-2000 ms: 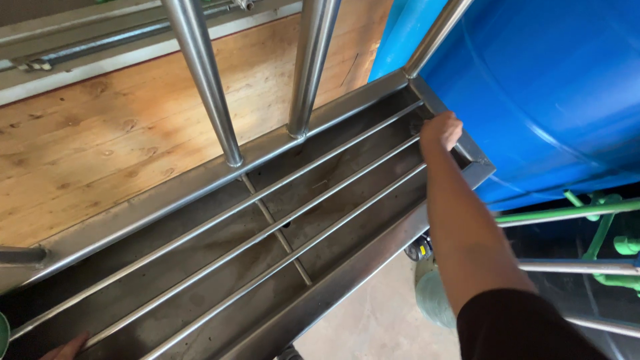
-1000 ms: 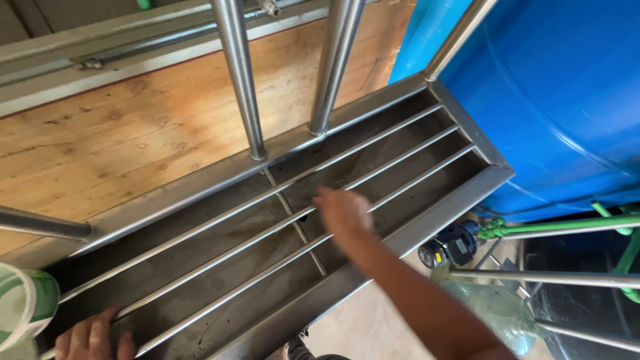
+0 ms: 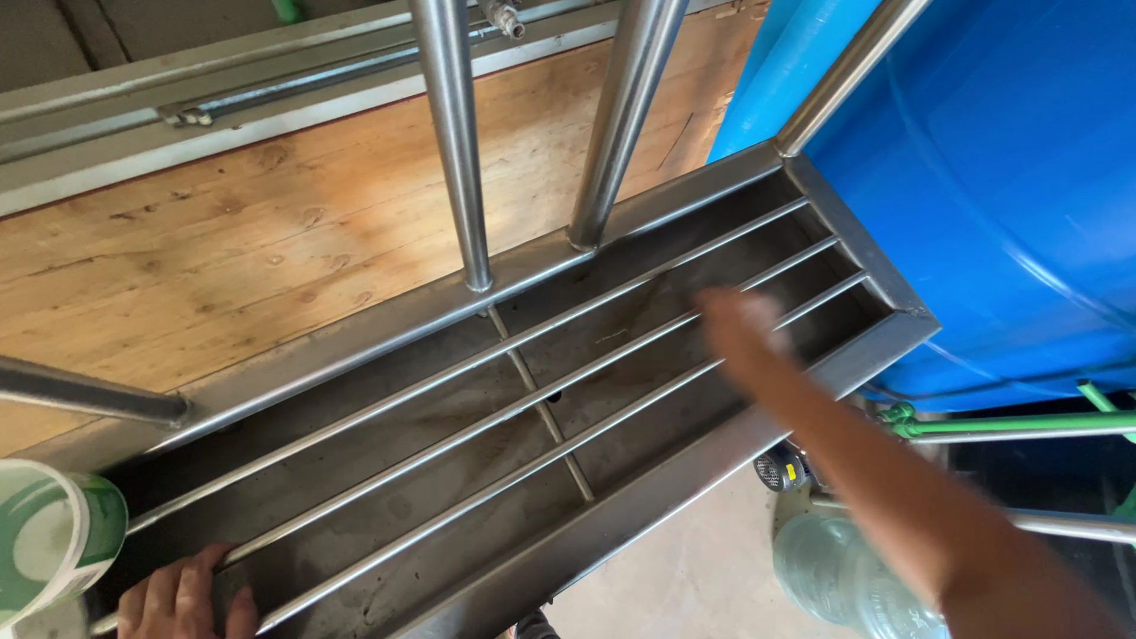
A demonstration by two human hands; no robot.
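Note:
A long stainless steel trough (image 3: pixel 657 470) with metal rods (image 3: pixel 621 348) along its top runs diagonally across the view. At lower left my left hand (image 3: pixel 182 599) rests on the rods, its fingers curled over the middle one. My right hand (image 3: pixel 741 328), blurred, is over the middle and front rods in the right half of the trough; whether it holds anything cannot be made out. A green and white plastic bucket (image 3: pixel 102 532) stands at the trough's left end, beside my left hand. A dark round hole shows in the trough floor near the cross rod (image 3: pixel 530 377).
Steel tubes (image 3: pixel 453 142) rise from the trough's back edge, before a wooden panel (image 3: pixel 266 240). A large blue tank (image 3: pixel 1029 195) stands at right. Below are a clear plastic water jug (image 3: pixel 825 568), a motor (image 3: pixel 779 469) and a green pipe (image 3: pixel 1003 426).
My right hand has moved from the trough's right end to its middle, then partway back right. My left hand, barely in view at first, lies on the rods at lower left.

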